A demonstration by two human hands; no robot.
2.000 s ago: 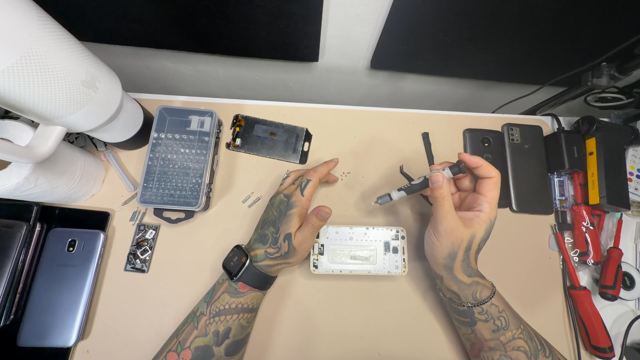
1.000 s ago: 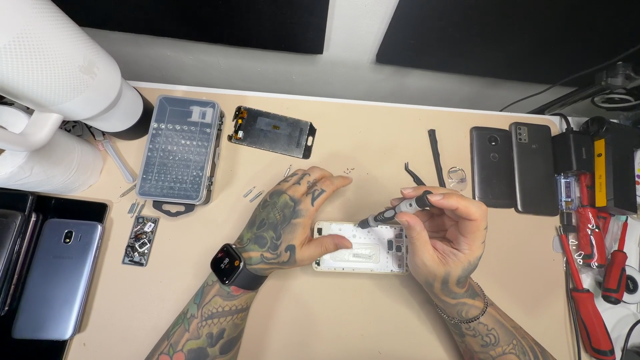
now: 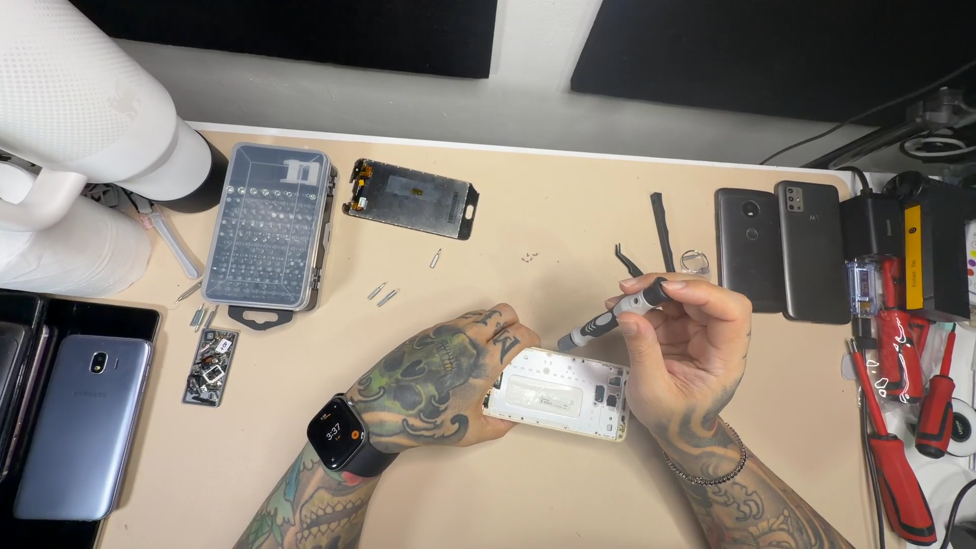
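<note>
My left hand, with a black smartwatch at the wrist, grips the left end of a white phone frame. That frame lies tilted, its right end lower. Between the thumb and fingers of my right hand is a grey and black precision screwdriver, its tip pointing down-left near the frame's upper edge. Several tiny screws lie beyond the hands. A detached phone screen assembly rests at the back. Loose screwdriver bits lie left of centre. Black tweezers and a black strip-like tool are behind my right hand.
A clear-lidded bit case and a tray of small parts stand left, near a blue-grey phone and a white tumbler. Two dark phones lie right, beside red-handled screwdrivers and a black adapter.
My left hand has taken hold of the phone frame's left end, and the frame is now tilted. The screwdriver has risen from over the frame to its upper edge.
</note>
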